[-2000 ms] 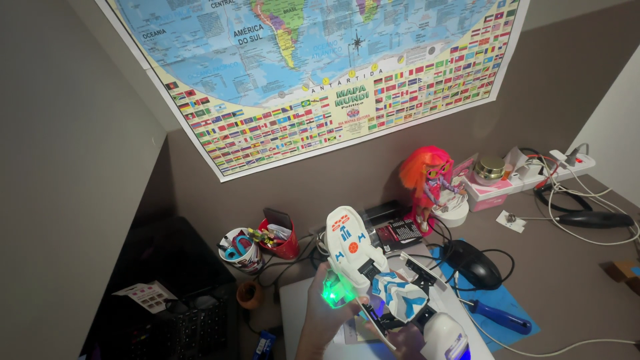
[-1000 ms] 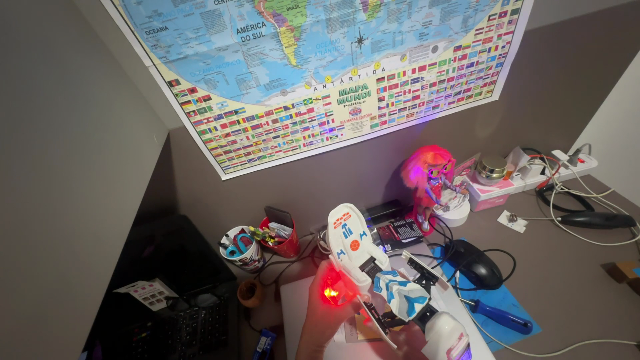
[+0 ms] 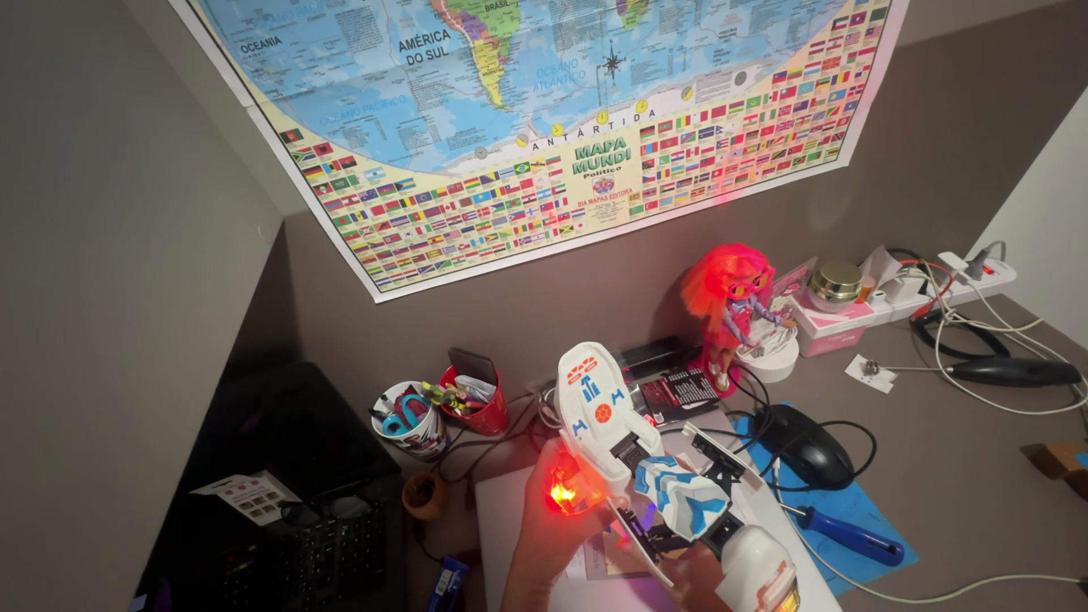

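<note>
My left hand [image 3: 552, 518], at the bottom centre, holds a white plastic toy vehicle [image 3: 599, 408] with orange and blue markings by its left side. A light in the toy glows red beside my fingers. The toy's middle part [image 3: 680, 493] is white and blue, with black joints and side arms spread around it. A rounded white end [image 3: 756, 561] lies at the lower right. My right hand [image 3: 693, 578] shows only in part beneath the toy's lower end; its fingers are largely hidden, so its grip cannot be told.
A black mouse [image 3: 803, 446] and a blue-handled screwdriver [image 3: 850, 535] lie to the right on blue paper. Behind stand a doll [image 3: 731, 314], a pink box [image 3: 829, 327] and a power strip [image 3: 986, 285] with cables. Cups of stationery [image 3: 412, 438] and a dark laptop [image 3: 340, 535] are at left.
The toy's light was green two seconds ago, and red one second ago and now. The toy has stayed in nearly the same place.
</note>
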